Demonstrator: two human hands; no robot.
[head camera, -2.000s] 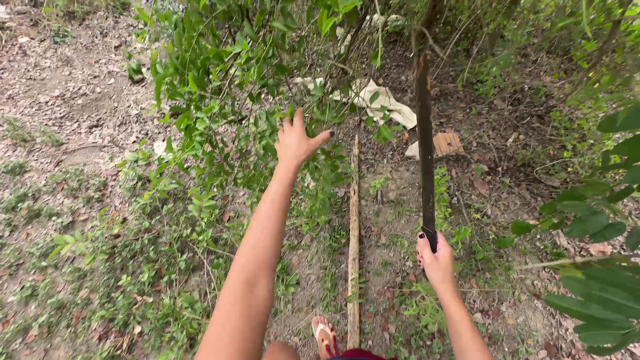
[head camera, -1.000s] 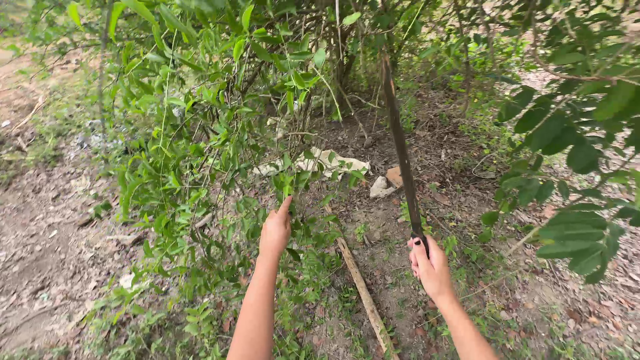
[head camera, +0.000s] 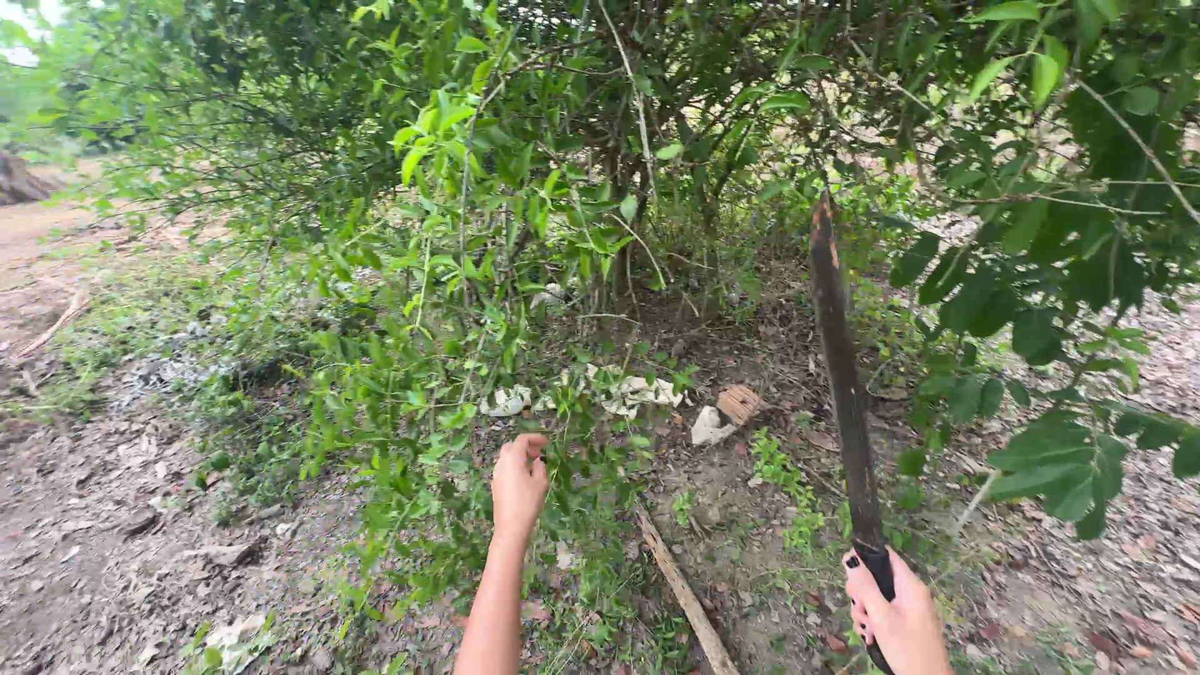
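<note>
My right hand (head camera: 891, 605) grips the black handle of a machete (head camera: 848, 394), whose long dark blade stands nearly upright, its tip rust-coloured. My left hand (head camera: 520, 473) is raised among the leafy hanging branches (head camera: 487, 272) of a bush, fingers curled by thin green stems; whether a stem is held between the fingers cannot be made out. The leaves partly hide what lies behind that hand. A straight wooden pole (head camera: 684, 591) lies on the ground between my two arms.
Pale crumpled cloth (head camera: 633, 389) lies beneath the bush, beside a whitish stone (head camera: 711, 427) and a reddish brick piece (head camera: 740, 403). Broad-leaved branches (head camera: 1050, 459) hang at the right, near the machete. Dry leaves and low weeds cover the soil.
The spread fingers of my left hand have curled in among the branches. The machete stays upright in my right hand. The view has tilted up towards the bush.
</note>
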